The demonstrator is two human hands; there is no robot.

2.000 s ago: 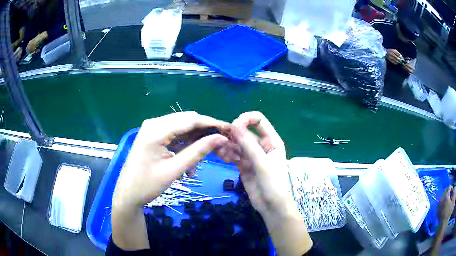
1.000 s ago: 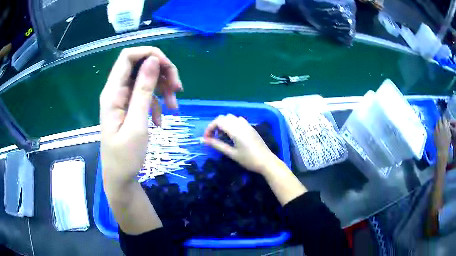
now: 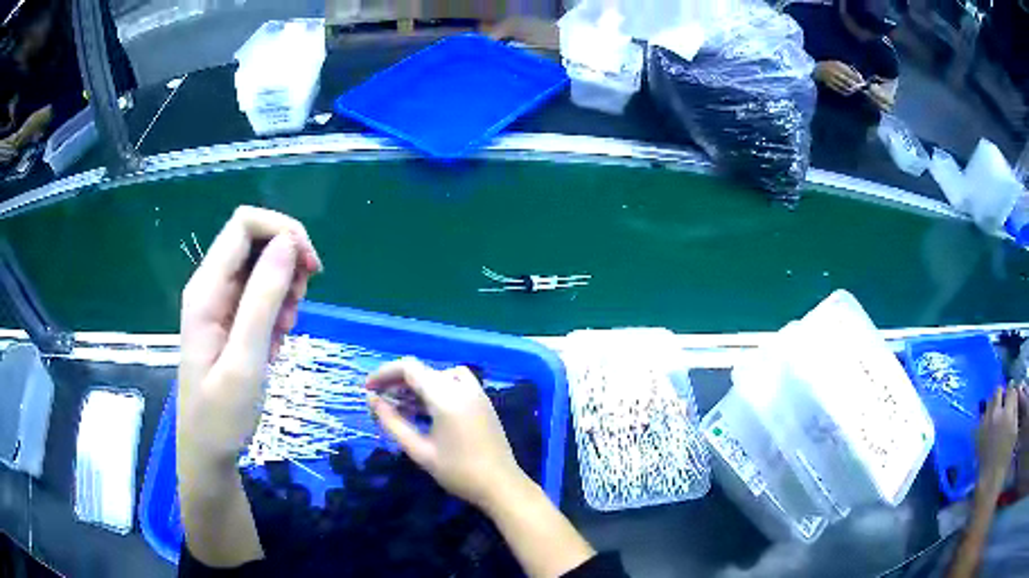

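My left hand point(image 3: 231, 327) is raised over the left edge of the blue work tray point(image 3: 553, 390), fingers curled and fingertips together. A dark patch shows between its fingers; I cannot tell if it is a held part. My right hand point(image 3: 457, 435) is low over the tray, thumb and fingers bent close together beside the white leads point(image 3: 305, 395). Whether it grips anything is unclear. Black housings point(image 3: 384, 497) are heaped in the near part of the tray, partly hidden by my right hand and forearm.
A finished assembly point(image 3: 536, 282) lies on the green belt point(image 3: 418, 237); thin leads show beyond my left hand. A box of leads point(image 3: 638, 429) and tilted clear boxes point(image 3: 812, 418) stand right, a white-filled box point(image 3: 110, 457) left. Across the belt are an empty blue tray point(image 3: 451, 90) and dark bag point(image 3: 739, 96).
Two seconds ago my hands were together above the tray; then they parted, the right going down to the leads. Since one second ago both keep similar poses, while the whole view has shifted.
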